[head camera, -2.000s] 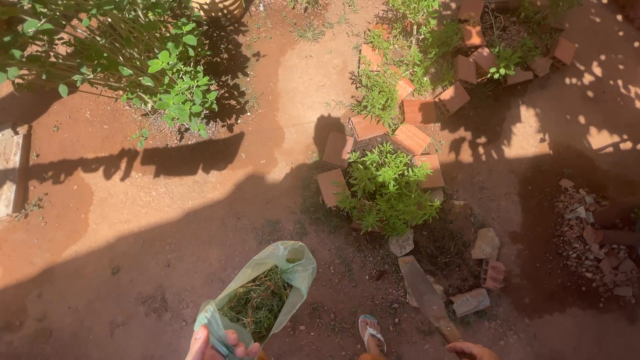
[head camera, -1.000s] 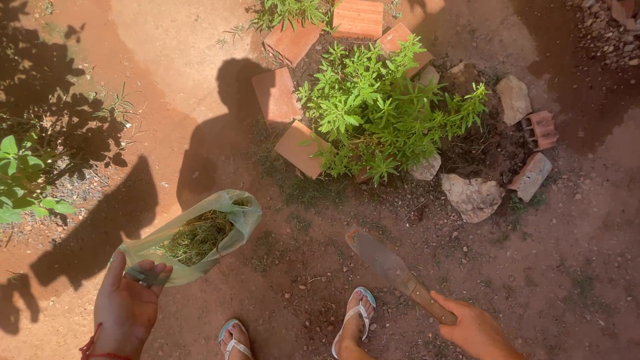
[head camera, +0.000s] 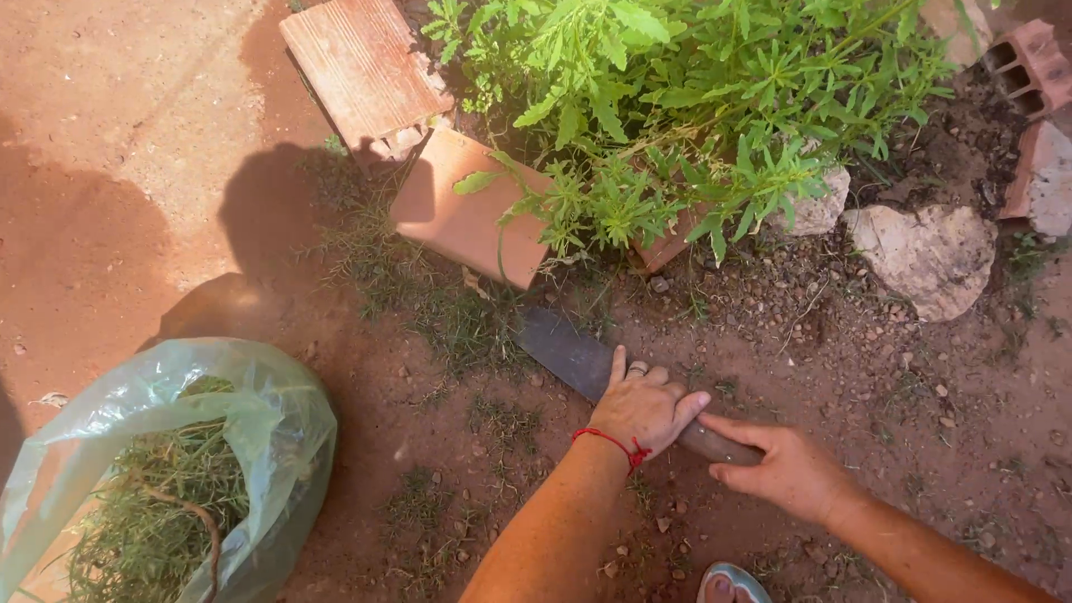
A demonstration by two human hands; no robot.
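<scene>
A large knife with a wide dark blade (head camera: 565,352) and a riveted wooden handle lies low over the soil, its tip among short weeds (head camera: 469,322) beside a clay block (head camera: 473,205). My right hand (head camera: 787,469) holds the end of the handle. Across the rear of the blade and front of the handle rests my left hand (head camera: 645,406), wearing a ring and a red string bracelet; its fingers lie over the knife, and their undersides are hidden. At lower left a translucent green plastic bag (head camera: 289,419) stands wide, with cut grass (head camera: 167,494) inside.
A leafy green plant (head camera: 670,109) grows behind the blocks. Another ridged clay block (head camera: 368,71), a pale stone (head camera: 930,255) and a hollow brick piece (head camera: 1034,71) edge the bed. A sandaled foot (head camera: 729,586) shows at the bottom edge.
My left hand has let go of the bag, which now rests on the ground, and has moved onto the knife. The knife has come down to the weeds. The view is much closer to the ground.
</scene>
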